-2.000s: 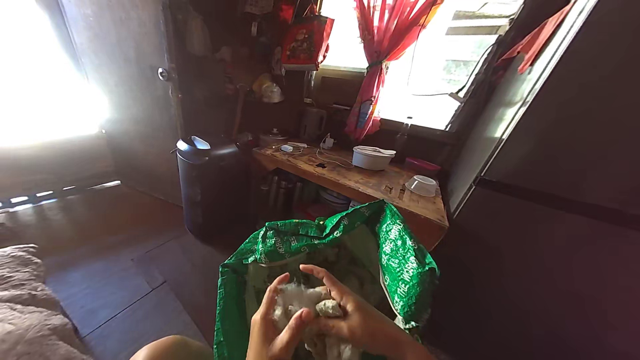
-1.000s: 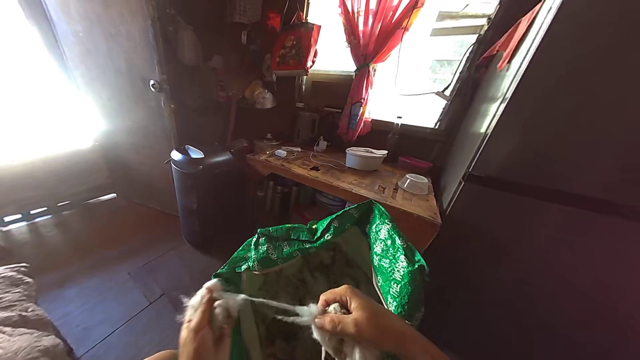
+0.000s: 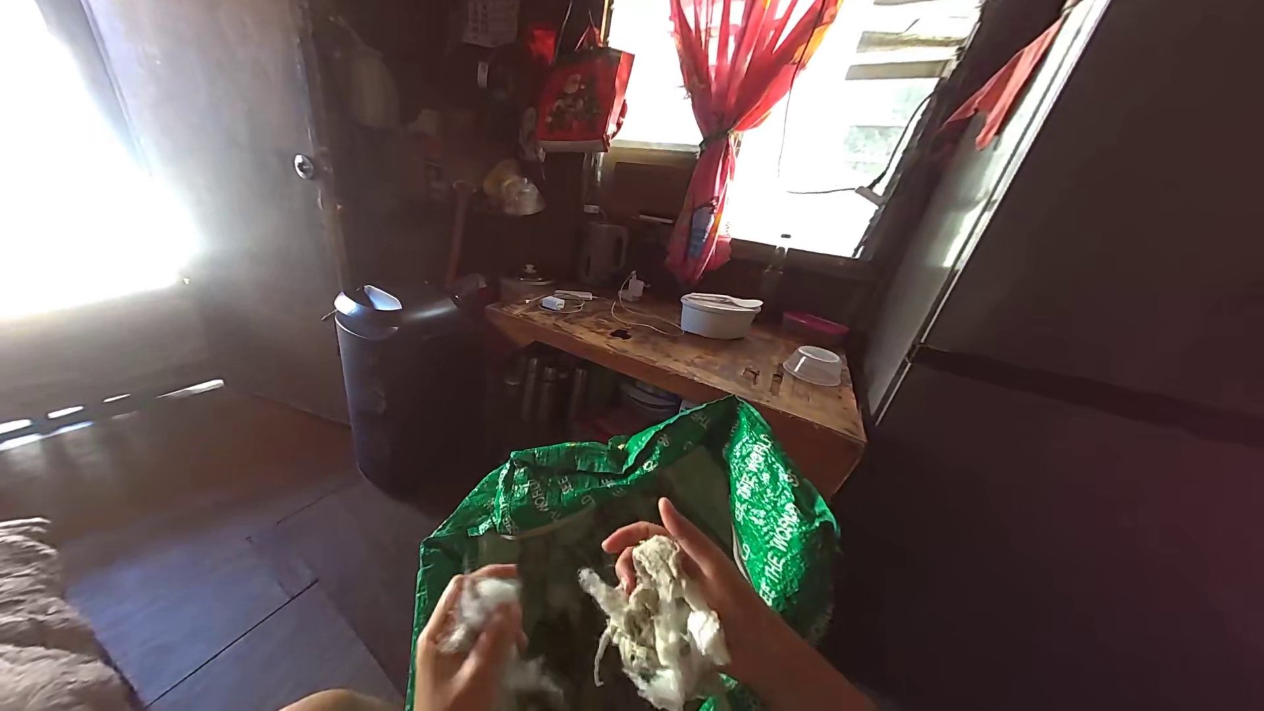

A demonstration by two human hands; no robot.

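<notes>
My left hand [image 3: 469, 642] is closed around a small tuft of white fluffy fiber [image 3: 484, 602], with loose wisps below it. My right hand [image 3: 706, 583] holds a larger clump of off-white, stringy fiber stuffing [image 3: 657, 622], its strands hanging down. Both hands are apart, over the mouth of a large green bag [image 3: 780, 513] with white printed writing. The bag stands open; its inside is dim, and the contents are hard to make out.
Behind the bag is a wooden counter [image 3: 652, 360] with a white tub [image 3: 719, 318], a clear plastic bowl [image 3: 815, 365] and cables. A dark bin [image 3: 395, 395] stands left of it. A dark cabinet-like surface [image 3: 1066, 513] is at the right, a grey fluffy textile [image 3: 49, 632] at the lower left.
The fiber that stretched between my hands one second ago is now parted, with a piece in each hand. My right hand has turned, so its clump shows more fully.
</notes>
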